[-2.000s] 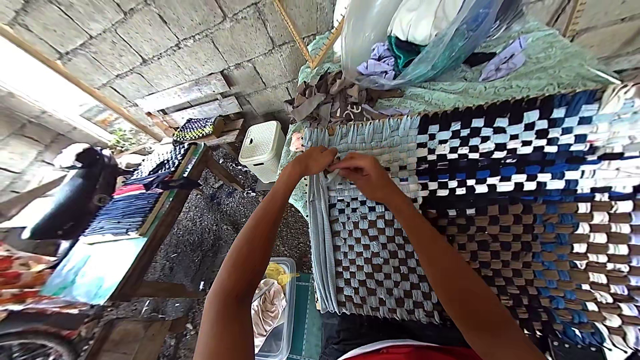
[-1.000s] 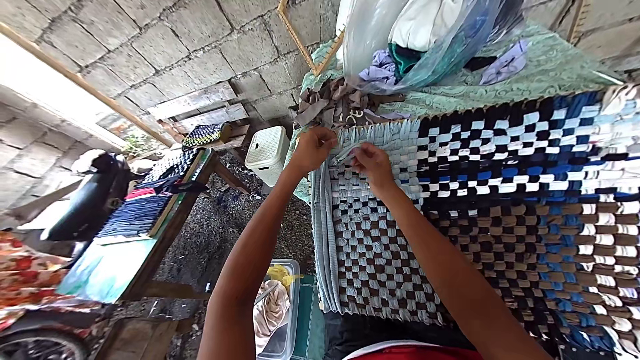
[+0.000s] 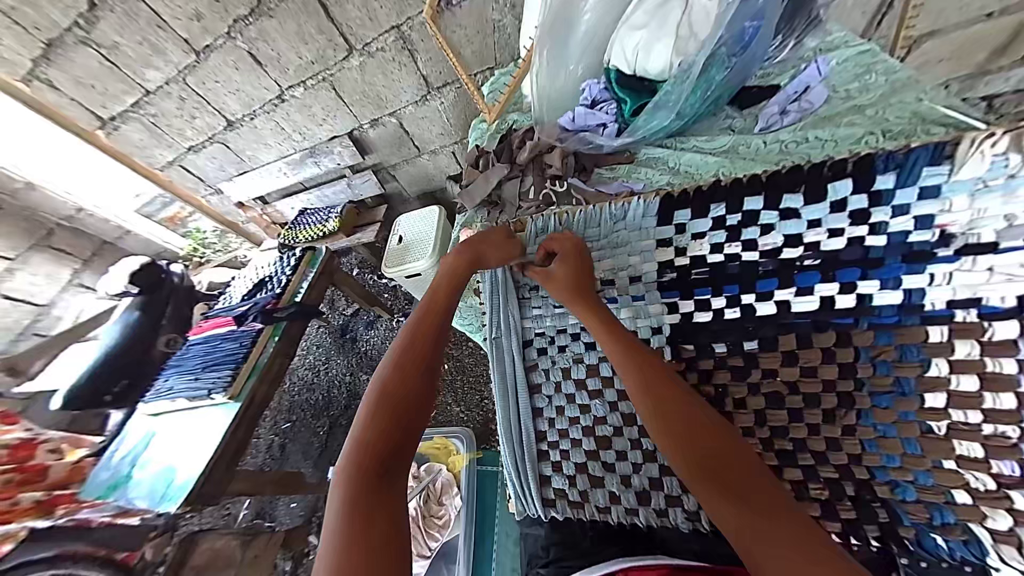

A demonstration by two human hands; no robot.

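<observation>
A large mat woven from fabric strips (image 3: 768, 368), in checks of black, white, blue, brown and grey, lies in front of me, its far edge looped along a frame. At its upper left corner my left hand (image 3: 492, 248) and my right hand (image 3: 562, 268) are close together, fingers pinched on a light grey fabric strip between them. Several unwoven light grey strips (image 3: 508, 392) run down the mat's left side below my hands. The fingertips of my left hand are partly hidden.
Brown fabric scraps (image 3: 528, 172) and a clear plastic bag of cloth (image 3: 656, 72) lie beyond the mat. At left stand a lidded white basket (image 3: 418, 240) and a bench with a smaller woven piece (image 3: 204, 364). A plastic bin (image 3: 468, 496) with cloth is below.
My hands were farther apart one second ago, with the grey strip between them; they have come together at the mat's upper left corner.
</observation>
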